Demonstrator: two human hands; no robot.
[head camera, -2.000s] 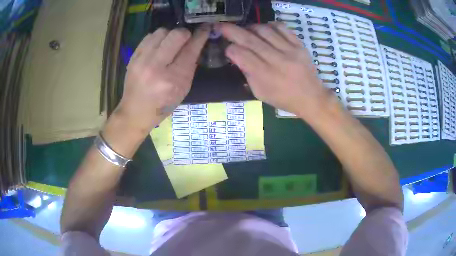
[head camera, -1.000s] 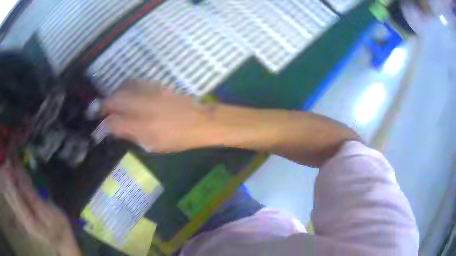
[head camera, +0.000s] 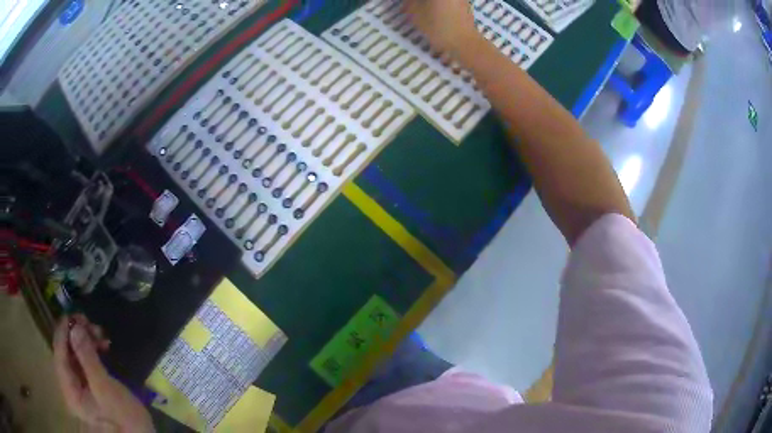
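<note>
My right hand (head camera: 442, 24) is at the top edge, over a white slotted tray (head camera: 459, 125); its fingertips are cut off or blurred, so I cannot see whether they hold anything. My left hand (head camera: 97, 376) is at the lower left, palm partly up, fingertips together beside the fixture (head camera: 91, 241); a tiny dark spot shows there, but I cannot tell if it is a held part. The fixture's grey metallic cylinder (head camera: 135, 272) is uncovered. A nearer white tray (head camera: 283, 127) has dumbbell-shaped slots, several with dark round ends.
A label sheet on yellow backing (head camera: 216, 359) lies below the fixture. Two small labels (head camera: 182, 239) are on the black base. Another slotted tray (head camera: 102, 123) is at upper left. A green sign (head camera: 355, 338) is near the front edge. A blue stool (head camera: 641, 89) stands beyond the table.
The view has swung to the right. My right hand has left the fixture and reached across to the farther tray. My left hand has drawn back from the cylinder to its near-left side.
</note>
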